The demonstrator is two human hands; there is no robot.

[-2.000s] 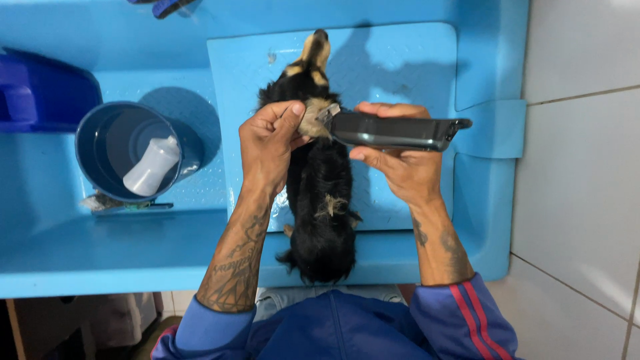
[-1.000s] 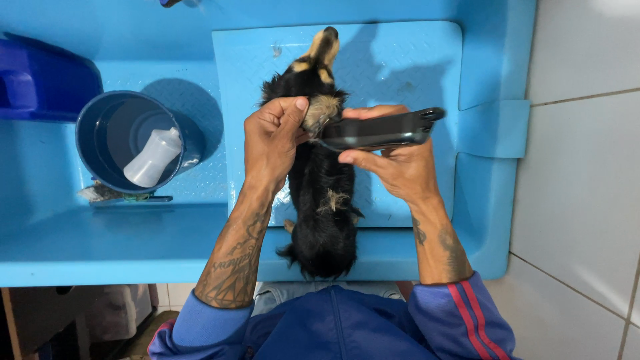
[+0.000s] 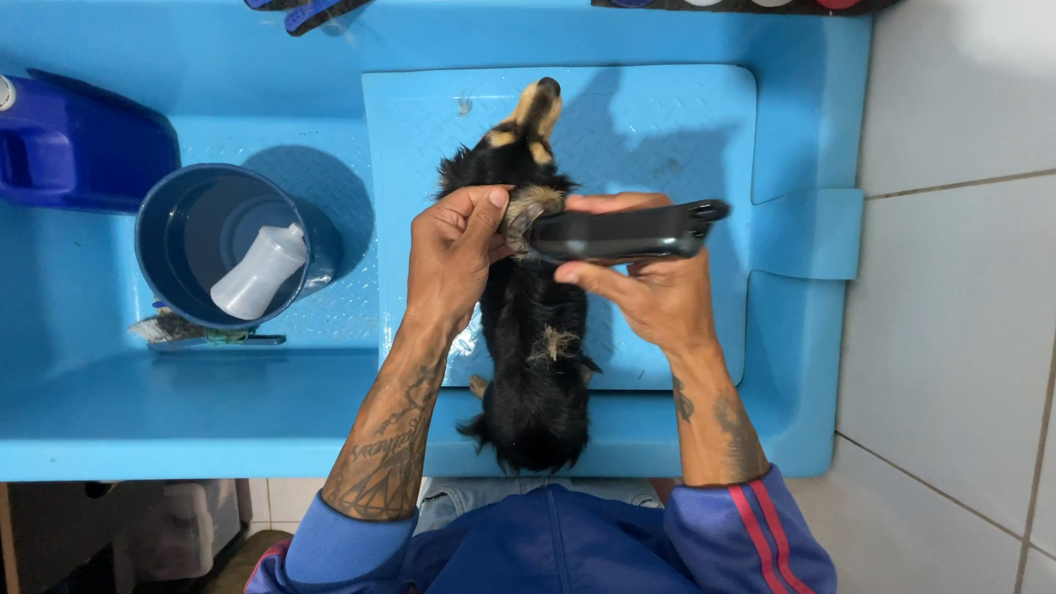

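A small black-and-tan dog (image 3: 532,322) lies lengthwise in front of me, nose pointing away, on a light blue raised panel (image 3: 660,346) of a blue tub. My left hand (image 3: 462,239) pinches the dog's ear (image 3: 528,210), which shows tan hair, between thumb and fingers. Around black hair clippers (image 3: 623,233), my right hand (image 3: 652,280) is closed, thumb on the near side and fingers beyond. The clipper head touches or nearly touches the ear; its blade is hard to make out. A loose tuft of tan hair (image 3: 554,345) rests on the dog's back.
At the left stands a dark blue bucket (image 3: 148,272) holding a translucent white bottle (image 3: 260,272). Behind it is a blue jug (image 3: 82,148). A brush (image 3: 173,328) lies by the bucket's base. Blue-handled tools (image 3: 318,12) are at the far edge. A tiled wall (image 3: 949,289) borders the right side.
The clippers in my right hand have shifted slightly and tilted against the ear. My left hand keeps its hold on the ear, and the dog stays in place.
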